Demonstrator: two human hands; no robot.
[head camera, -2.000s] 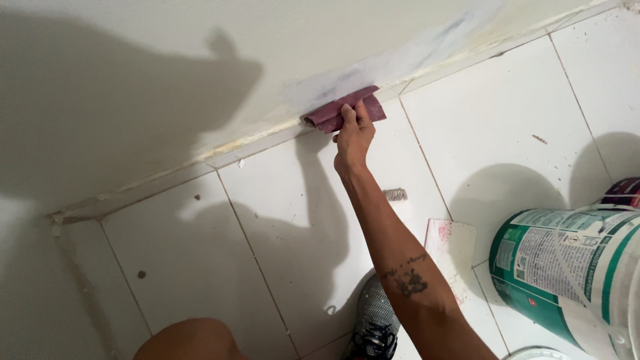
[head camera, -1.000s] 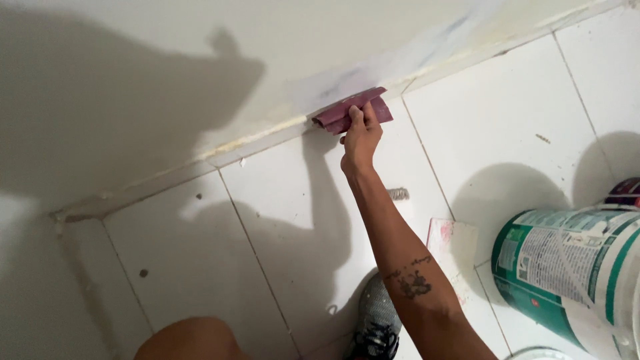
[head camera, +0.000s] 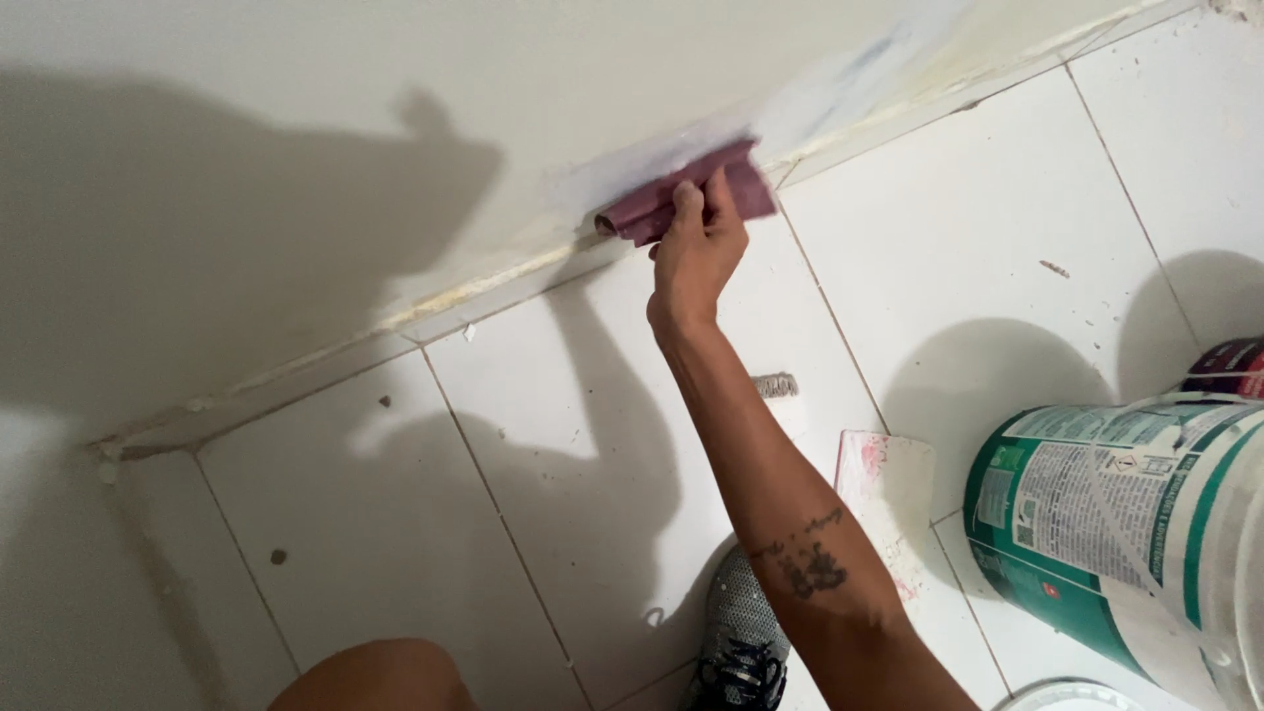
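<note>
My right hand (head camera: 701, 242) grips a curled sheet of dark red sandpaper (head camera: 736, 183) between thumb and fingers. The sheet lies against the foot of the pale wall (head camera: 553, 118), just above the tiled skirting (head camera: 513, 291). Around it the wall bears a whitish patch with grey-blue smears. Below the patch, a rough yellowish line runs along the top of the skirting. My left hand is out of view.
White floor tiles (head camera: 326, 474) carry small crumbs. A green and white plastic bucket (head camera: 1062, 523) stands at right, a dark red container (head camera: 1229, 365) behind it. A stained flat board (head camera: 884, 474) lies beside my forearm. My shoe (head camera: 741, 612) and bare knee (head camera: 375, 676) show at the bottom.
My right hand and the sandpaper have shifted slightly to the right along the wall since the earliest frame. The hold on the sheet continues.
</note>
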